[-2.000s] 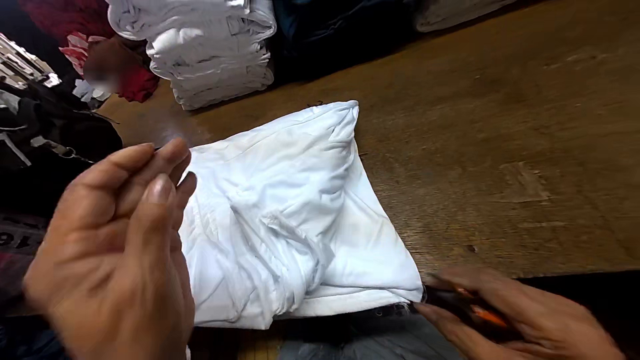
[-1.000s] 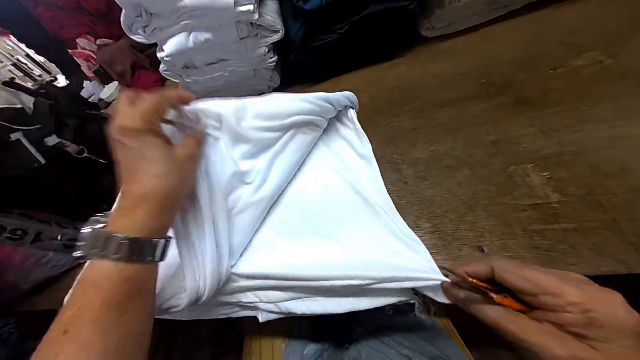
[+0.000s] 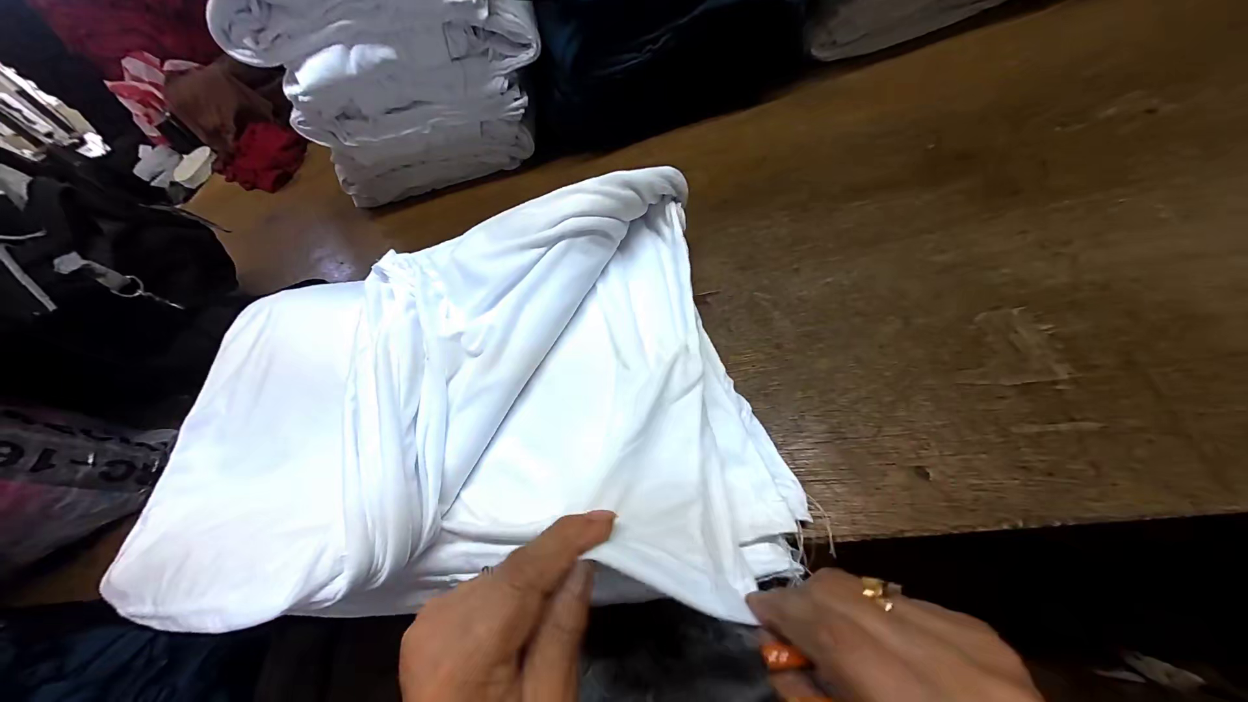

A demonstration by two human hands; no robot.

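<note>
A white cloth garment [image 3: 546, 419] lies partly folded over more white fabric at the front edge of the wooden table [image 3: 955, 370]. At the bottom centre my left hand [image 3: 517, 614] pinches the garment's near edge between thumb and fingers. Further right, my right hand [image 3: 877, 634] grips the same edge near its corner and also holds a tool with orange handles [image 3: 785, 658], mostly hidden by the fingers. Loose threads hang from the fabric's right corner, just above my right hand.
A stack of folded white garments [image 3: 419, 97] stands at the back, beside a dark fabric pile [image 3: 673, 68]. Red and brown cloths [image 3: 263, 156] lie at the back left. A black bag or garment with a metal clip [image 3: 127, 283] and a printed plastic package [image 3: 78, 478] are at the left.
My left hand has come from the upper left down to the garment's near edge and taken hold of it. The upper layer is opened out compared with the earliest frame.
</note>
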